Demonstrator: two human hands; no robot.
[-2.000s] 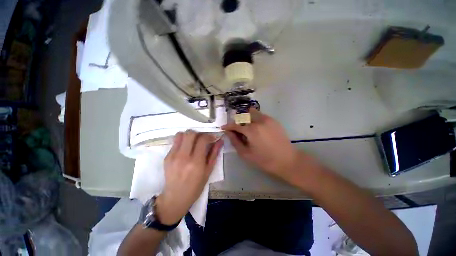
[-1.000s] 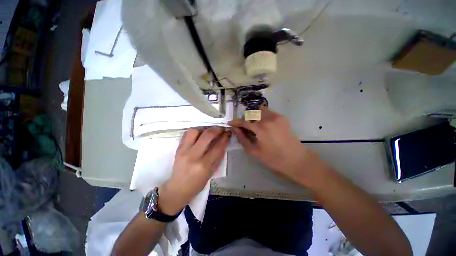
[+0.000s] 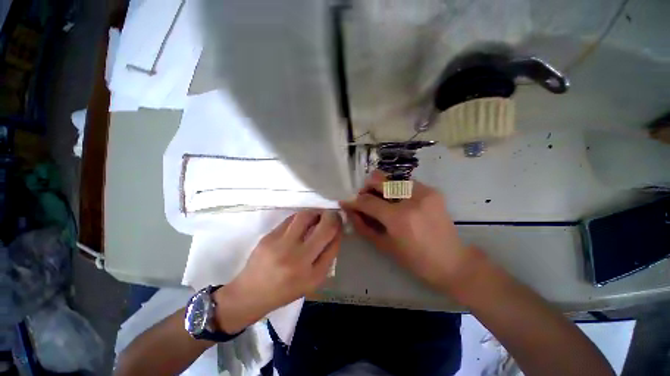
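Note:
A white fabric panel (image 3: 209, 128) lies on the machine bed, partly under the machine head. A white facing strip (image 3: 235, 174) with a dark edge line lies on it, with a thin line along its length. My left hand (image 3: 290, 250) rests on the cloth with fingers bent, fingertips pinching the strip's lower edge. My right hand (image 3: 404, 224) meets it from the right, its fingertips pinching the same edge beside the machine head (image 3: 294, 88). The needle and presser foot are hidden behind the head.
White pieces (image 3: 150, 55) with an angular dark line lie at the upper left. A cream tension dial (image 3: 477, 121) and smaller cream knob (image 3: 397, 189) are on the head. A black phone-like rectangle (image 3: 632, 239) lies right. Loose white cloth (image 3: 150, 319) is at the lap.
The view has moved closer to the machine head, which looks larger and covers more of the strip. Both hands stay together at the strip's edge.

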